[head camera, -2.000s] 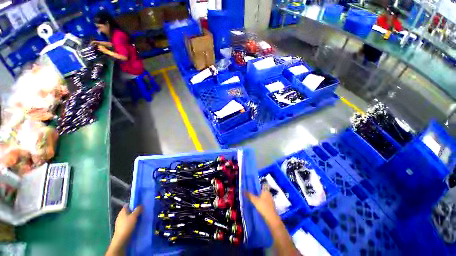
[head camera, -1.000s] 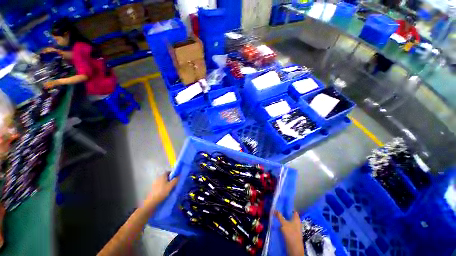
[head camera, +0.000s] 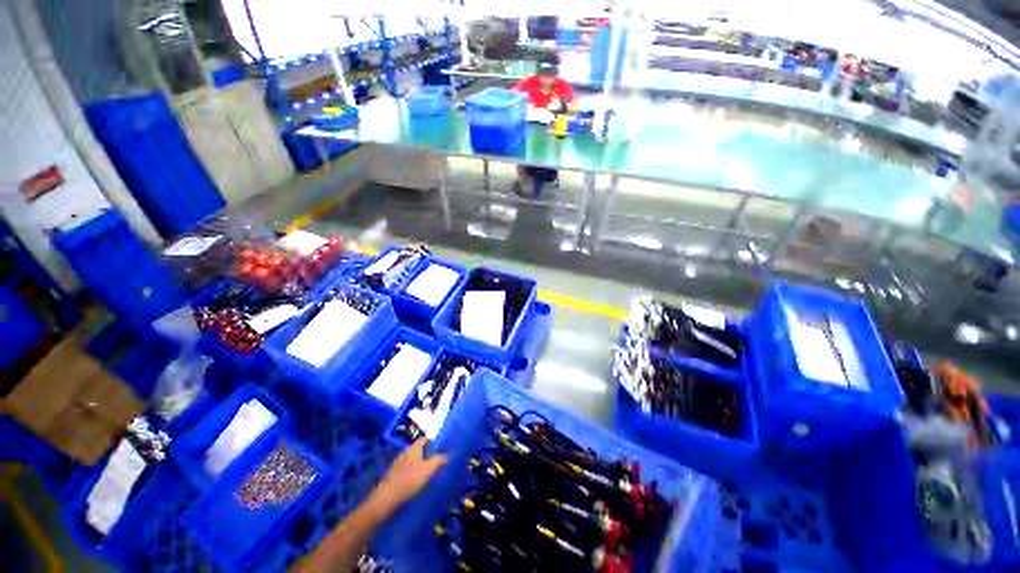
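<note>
An open blue parts bin (head camera: 479, 405) is at the bottom centre, tilted. It holds several coiled black cable assemblies (head camera: 537, 492) with yellow marks and red connectors at the right side. My left hand (head camera: 412, 475) grips the bin's left wall near the upper corner. My right hand is not in view; the bin's right side runs to the picture's lower edge.
Blue bins with white paper sheets (head camera: 333, 331) stand on a blue pallet at left. A cardboard box (head camera: 74, 394) is far left. Bins of black cable bundles (head camera: 682, 392) and a tall blue bin (head camera: 822, 353) stand right. A person in red sits behind a green bench (head camera: 671, 151).
The view has turned right, away from the near green bench and the person at it. The bin, still held, is now lower and further right. My right hand has left the picture.
</note>
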